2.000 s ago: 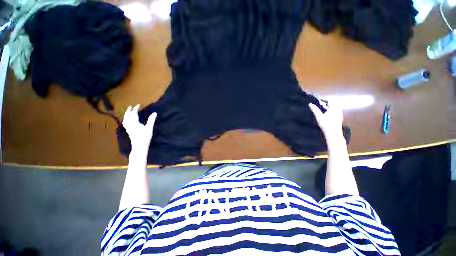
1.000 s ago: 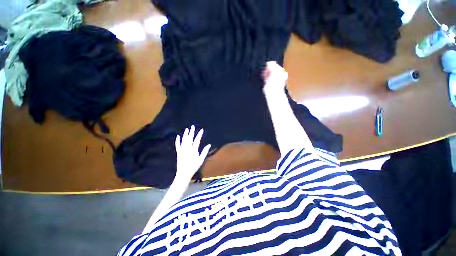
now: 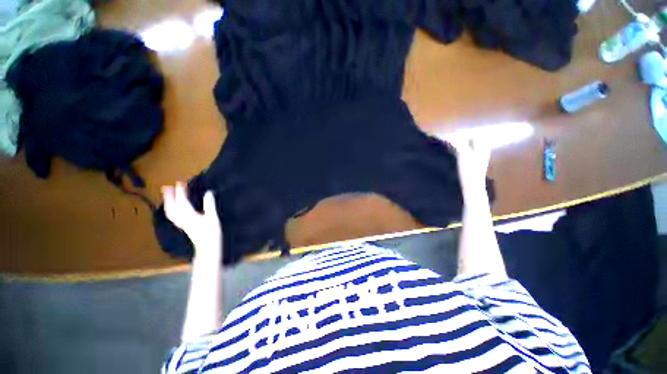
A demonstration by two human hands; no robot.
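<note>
A black dress (image 3: pixel 314 139) lies spread on the table, its gathered skirt at the far side and its curved neckline towards me. My left hand (image 3: pixel 191 213) rests on the left puff sleeve, fingers apart. My right hand (image 3: pixel 473 157) is at the outer edge of the right puff sleeve, slightly blurred; whether its fingers pinch cloth cannot be told. Thin black cords show near the left end of the neckline.
A black heap (image 3: pixel 91 102) with a trailing cord and pale green cloth (image 3: pixel 44 25) lie left. Black cloth (image 3: pixel 523 29), a grey cylinder (image 3: pixel 583 96), thread snips (image 3: pixel 549 161) and a bottle (image 3: pixel 623 42) lie right. The table (image 3: pixel 468 88) has a pale curved edge. Black cloth hangs lower right.
My left hand has moved left from near the neckline to the left sleeve. My right hand has moved from the waist to the right sleeve. The view has shifted slightly.
</note>
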